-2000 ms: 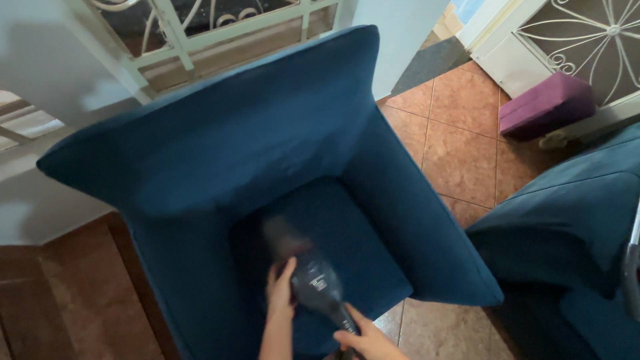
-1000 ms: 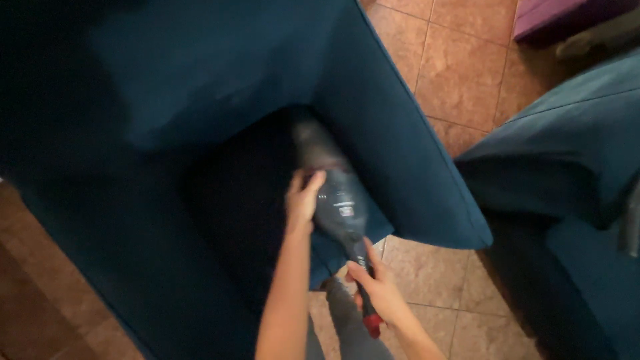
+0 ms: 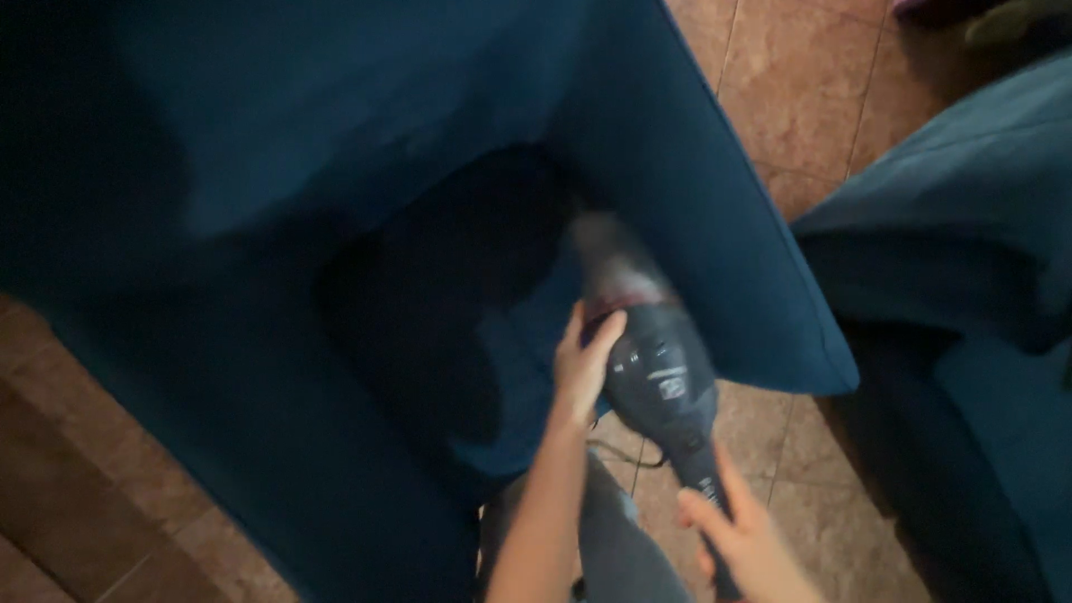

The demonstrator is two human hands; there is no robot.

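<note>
A dark handheld vacuum cleaner (image 3: 666, 368) with a clear, blurred nozzle lies along the inner side of the right armrest of a blue upholstered armchair (image 3: 729, 226). My left hand (image 3: 586, 360) grips the vacuum's body from its left side, just behind the nozzle. Around the rear handle, my right hand (image 3: 729, 519) is closed. The nozzle points toward the back right corner of the seat cushion (image 3: 519, 360); whether its tip touches the fabric cannot be told. Deep shadow covers much of the seat.
Another blue upholstered seat (image 3: 971, 193) stands at the right. Reddish floor tiles (image 3: 796, 92) show between the two. A thin dark cord (image 3: 620, 455) is visible by the armchair's front edge, near my legs (image 3: 620, 536). Part of a purple item (image 3: 921, 10) shows at the top right.
The view has moved closer to the armchair since the earliest frame. Both hands keep hold of the vacuum, whose nozzle has shifted from the seat's middle toward the right armrest.
</note>
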